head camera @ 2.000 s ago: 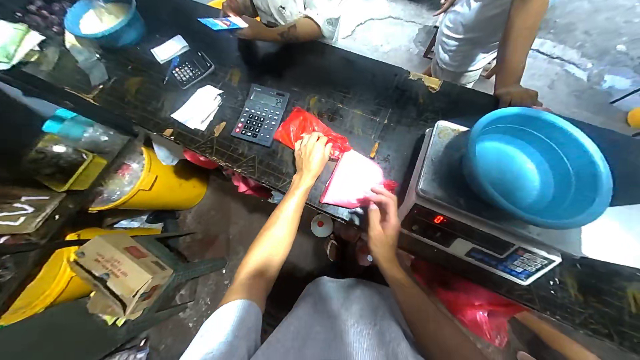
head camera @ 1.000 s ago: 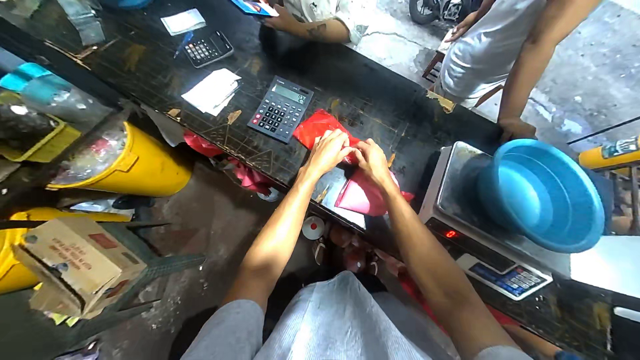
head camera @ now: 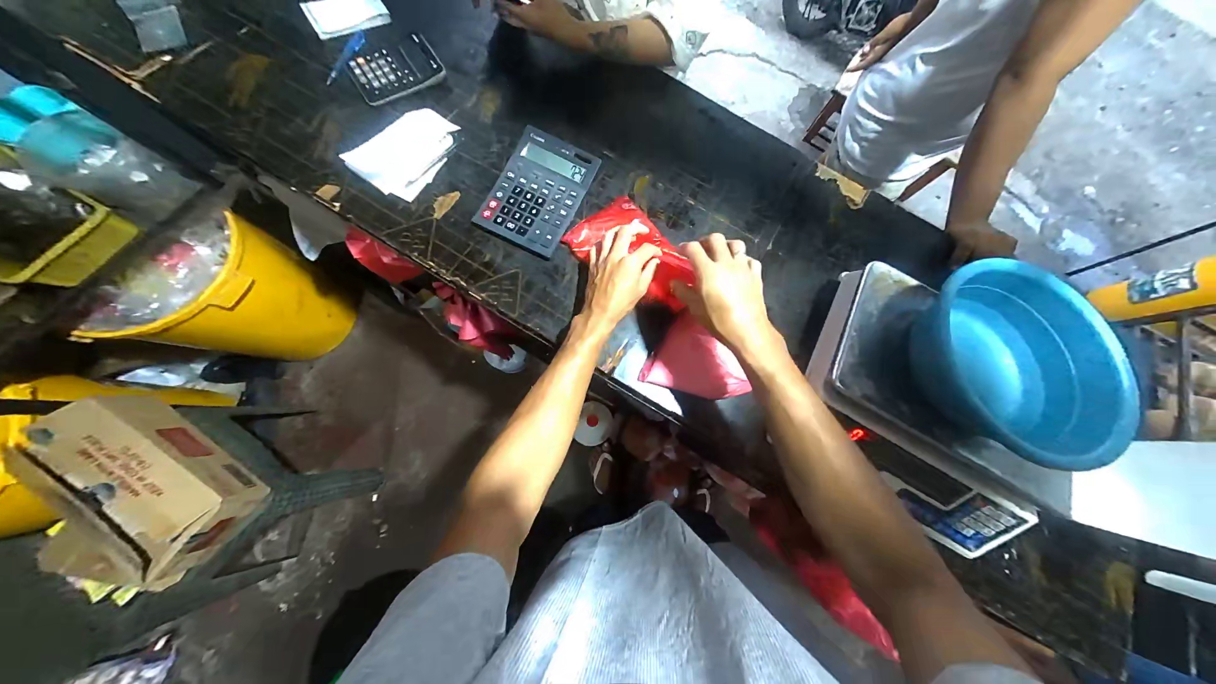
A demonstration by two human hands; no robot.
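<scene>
Between my forearms a red plastic bag (head camera: pixel 608 220) and a pink plastic packet (head camera: pixel 698 359) lie together on the black counter. My left hand (head camera: pixel 617 275) rests on the red bag with its fingertips pressing the plastic. My right hand (head camera: pixel 727 290) grips the bag's other side, fingers curled over it. A dark desktop calculator (head camera: pixel 538 190) lies to the left of the bag. Right of my right hand stands a digital scale (head camera: pixel 879 332), a blue plastic basin (head camera: pixel 1031 366) tilted on its pan.
White paper slips (head camera: pixel 404 152), a smaller calculator (head camera: pixel 394 68) and a blue pen (head camera: pixel 346 55) lie farther left. Another person's hand (head camera: pixel 980 242) rests on the counter's far edge. Below left are a yellow bin (head camera: pixel 285 299) and a cardboard box (head camera: pixel 142 475) on a stool.
My right hand has moved from beside the pink packet onto the red bag, beside my left hand. The pink packet now shows below my hands.
</scene>
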